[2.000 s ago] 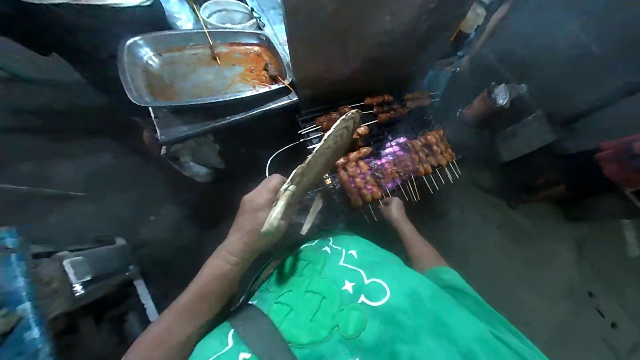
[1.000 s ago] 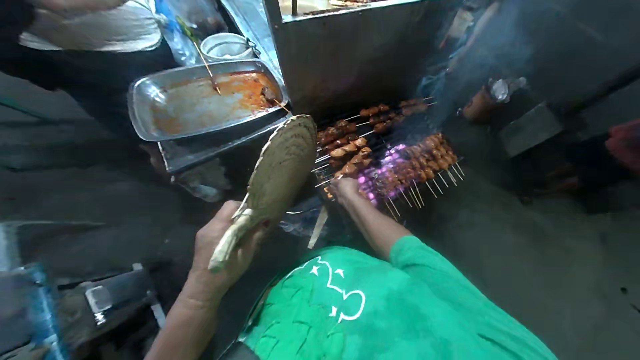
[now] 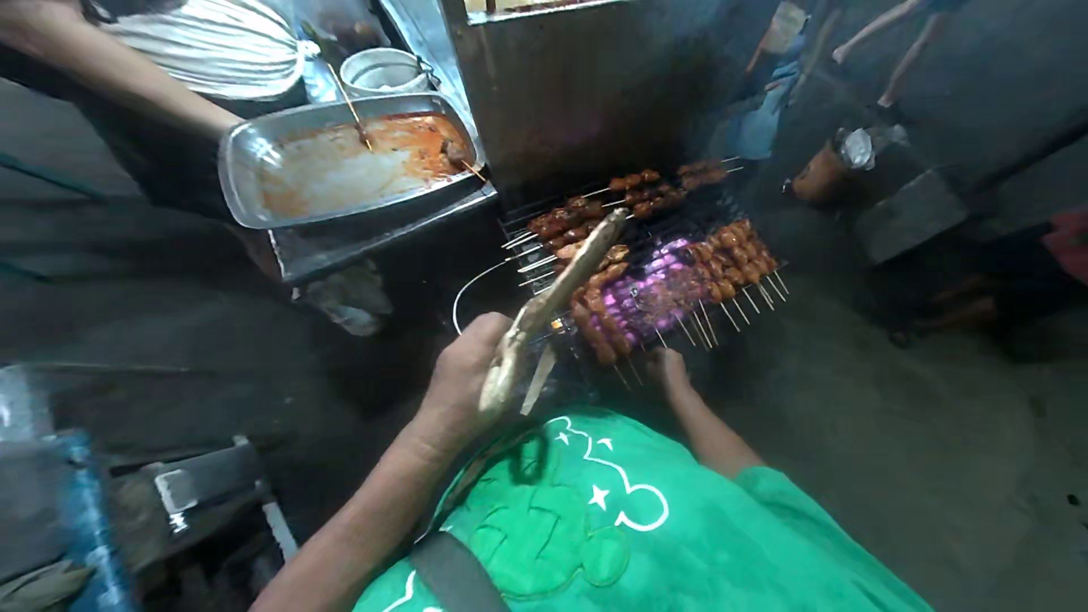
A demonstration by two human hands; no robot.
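My left hand (image 3: 467, 370) grips the handle of a woven hand fan (image 3: 557, 297), seen nearly edge-on over the grill's left part. My right hand (image 3: 670, 370) is at the grill's near edge, by the stick ends of the front row of meat skewers (image 3: 735, 259); whether its fingers hold a stick is unclear. Behind and to the left lie more meat skewers (image 3: 569, 217), with sticks pointing left. Coals glow pink-purple (image 3: 654, 276) in the gap in the front row. Smoke hazes the far side of the grill.
A metal tray (image 3: 323, 170) with red sauce and a skewer stands left of the grill, a person's arm (image 3: 153, 76) behind it. Nearby is a white bucket (image 3: 384, 72). A metal panel (image 3: 569, 93) rises behind the grill. A concrete block (image 3: 909, 217) and people's legs are at right.
My right hand has moved back from over the left part of the grill to its near edge. The fan has turned from showing its broad face to nearly edge-on.
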